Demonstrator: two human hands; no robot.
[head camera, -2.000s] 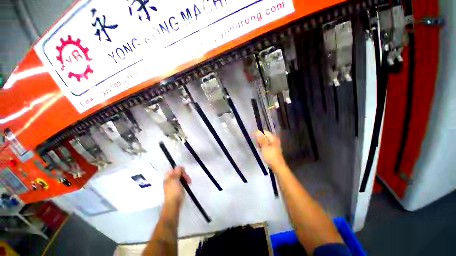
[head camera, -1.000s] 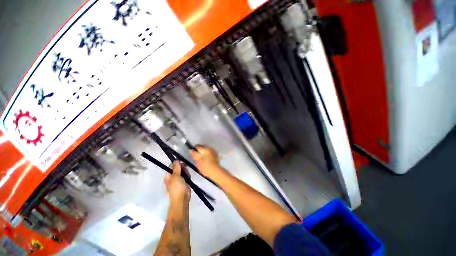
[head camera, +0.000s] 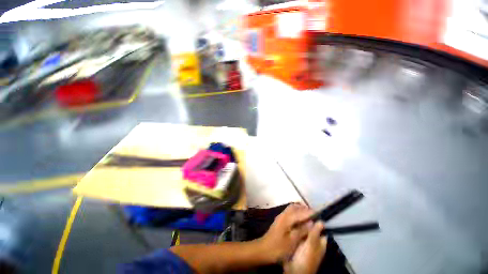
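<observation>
Black straps (head camera: 352, 228) stick out to the right from my two hands in two directions, one slanting up and one nearly level. My left hand (head camera: 289, 227) is closed around straps, its arm coming in from the left in a dark blue sleeve. My right hand (head camera: 309, 252) is just below, touching it and also closed on straps. Which strap each hand holds is blurred. A pink block (head camera: 202, 168) with a dark top sits on a stained round stand (head camera: 216, 200) on the tan table (head camera: 144, 187). A dark strap or pile of straps (head camera: 144, 161) lies left of it.
A crumpled dark blue cloth (head camera: 222, 150) is behind the pink block. A blue crate (head camera: 171, 217) is below the table's near edge. The white machine panel (head camera: 417, 160) fills the right, with blurred clips (head camera: 412, 72) above. A blackened board (head camera: 262, 215) is near my hands. Yellow lines mark the floor.
The view has swung left from the hanging clips to the table. My hands have moved away from the clips and come together, with straps still in them.
</observation>
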